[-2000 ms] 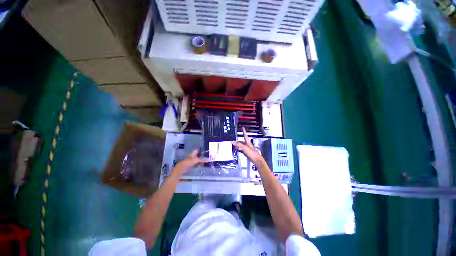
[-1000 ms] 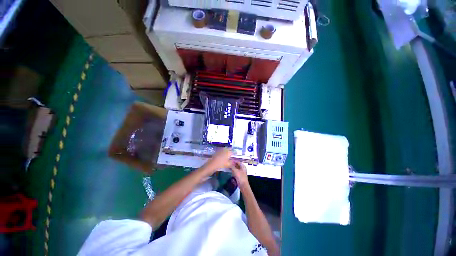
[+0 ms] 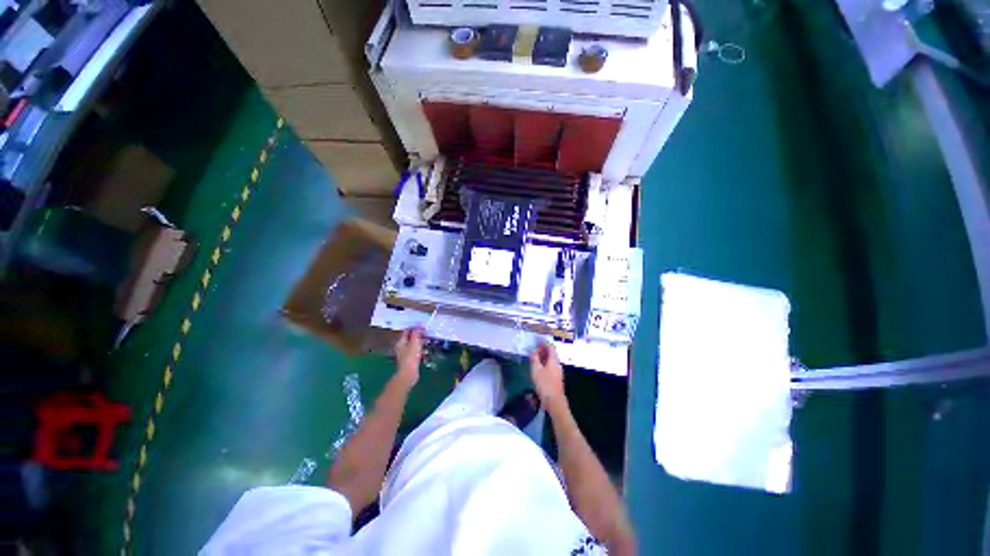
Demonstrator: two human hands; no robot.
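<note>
The black product box (image 3: 499,234) with a white label lies in clear film on the machine's metal front table (image 3: 434,252), its far end at the roller conveyor (image 3: 559,196). The bag sealer (image 3: 478,312) runs across the table between the box and me. My left hand (image 3: 409,350) and my right hand (image 3: 545,364) are apart at the table's near edge, fingers pinched. Clear film shows faintly between them, and each hand seems to hold one end of its edge.
The shrink tunnel (image 3: 521,89) with red-brown flaps stands behind, tape rolls (image 3: 465,42) on its ledge. The control box (image 3: 616,293) is at the table's right. An open scrap carton (image 3: 345,285) stands left. A white panel (image 3: 724,380) is at the right. Film offcuts (image 3: 353,400) lie on the floor.
My hands were first beside the box, then together near its near end, and are now spread apart along the table edge. The rollers no longer look red. The camera view has shifted.
</note>
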